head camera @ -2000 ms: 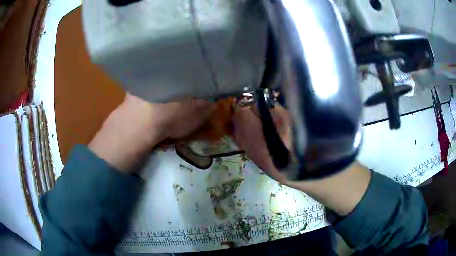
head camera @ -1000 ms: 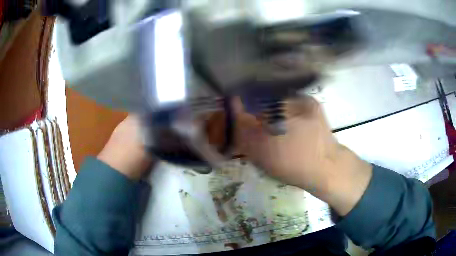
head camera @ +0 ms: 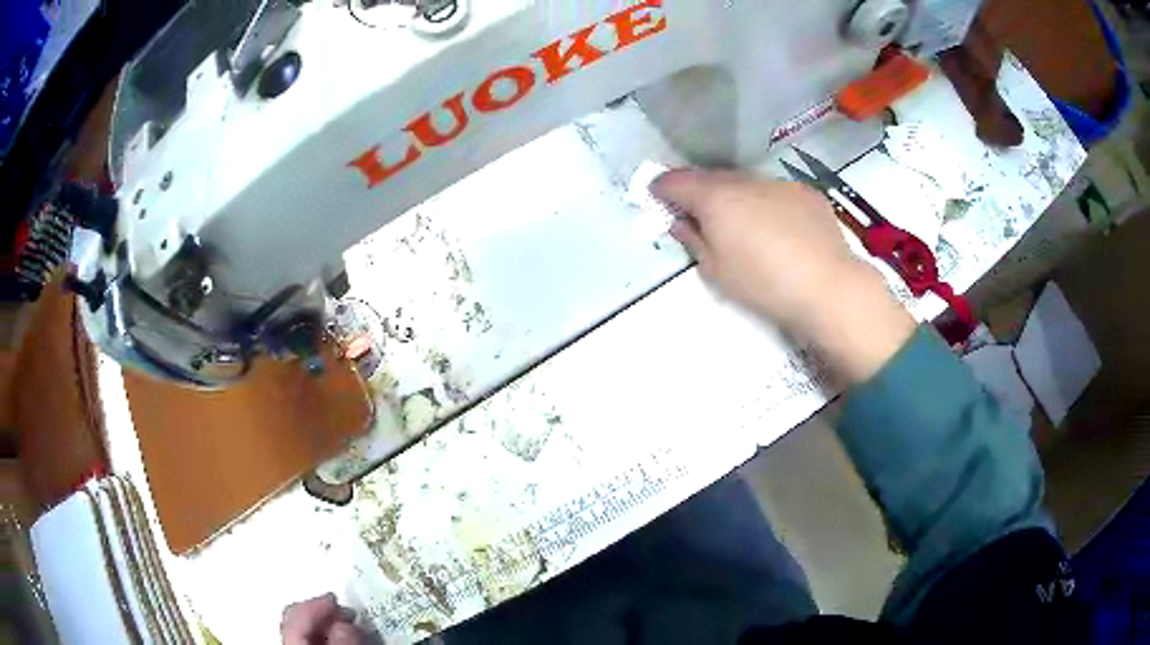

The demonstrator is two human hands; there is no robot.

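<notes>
A brown leather-look panel [head camera: 252, 435] lies on the machine bed at the left, its right corner under the sewing head near the needle area [head camera: 360, 347]. My right hand [head camera: 769, 252] is over the bed at centre right, its fingertips at a small white label [head camera: 648, 179]. I cannot tell whether they pinch it or only touch it. My left hand [head camera: 325, 622] is at the front table edge, partly cut off by the picture's bottom, fingers curled. I see nothing in it, but its palm is hidden.
The white machine arm with red LUOKE letters [head camera: 706, 57] spans the top. Red-handled snips [head camera: 898, 252] lie right of my right hand. An orange block [head camera: 883, 86] is beside the machine. White-backed panels [head camera: 82, 567] stand at lower left. An open cardboard box [head camera: 1053, 353] is at right.
The view has swung right and back from the head. My right hand has left the panel's edge for the label. My left hand has left the panel for the front edge.
</notes>
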